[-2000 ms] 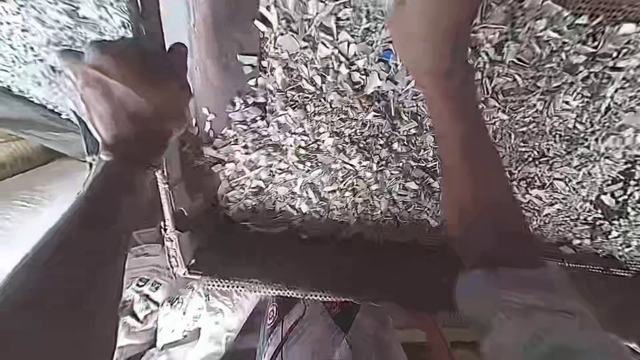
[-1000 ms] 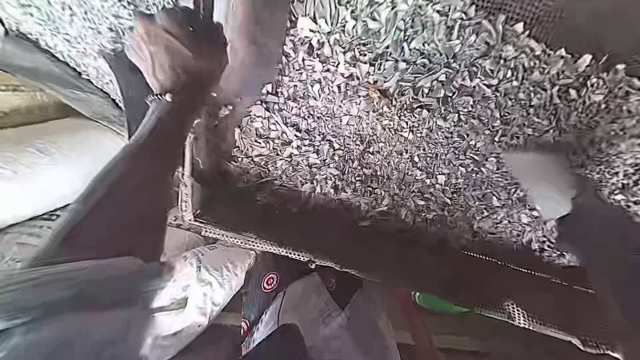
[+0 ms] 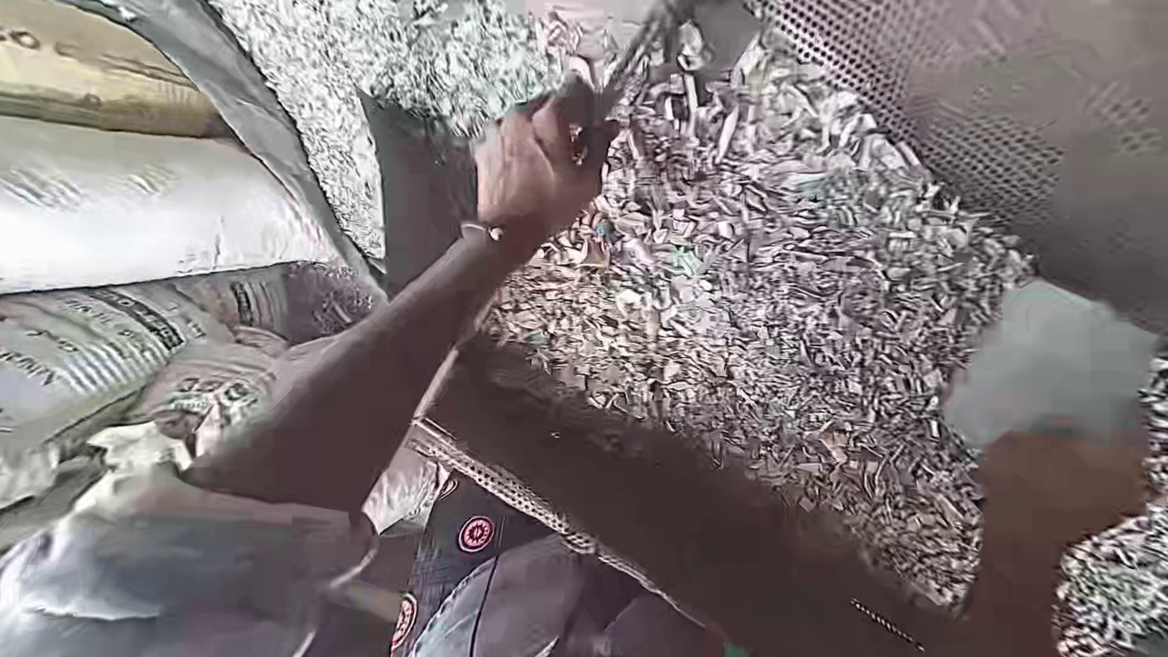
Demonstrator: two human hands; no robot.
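My left hand (image 3: pixel 543 169), with a thin band at its wrist, has its fingers curled round a dark edge of a tray-like frame (image 3: pixel 593 538) with perforated sides. Pale chips or flakes (image 3: pixel 730 310), with a few coloured bits among them, lie across the frame; their material is not plain. At the right, my blurred right hand (image 3: pixel 1058 484) is closed at the lower end of a pale flat piece (image 3: pixel 1049 365), over the flakes. Its fingers cannot be made out one by one.
Stacked sacks (image 3: pixel 137 201), some printed, lie at the left. Beside them is a heap of finer pale flakes (image 3: pixel 319 100) along a grey edge. A perforated sheet (image 3: pixel 922 109) stands at the upper right. More flakes (image 3: pixel 1113 584) lie at the lower right. My lap shows below the frame.
The view has shifted and turned a lot. My left hand stays at the frame's edge. My right arm has moved from the upper middle to the right, and the pale flat piece now shows at that hand.
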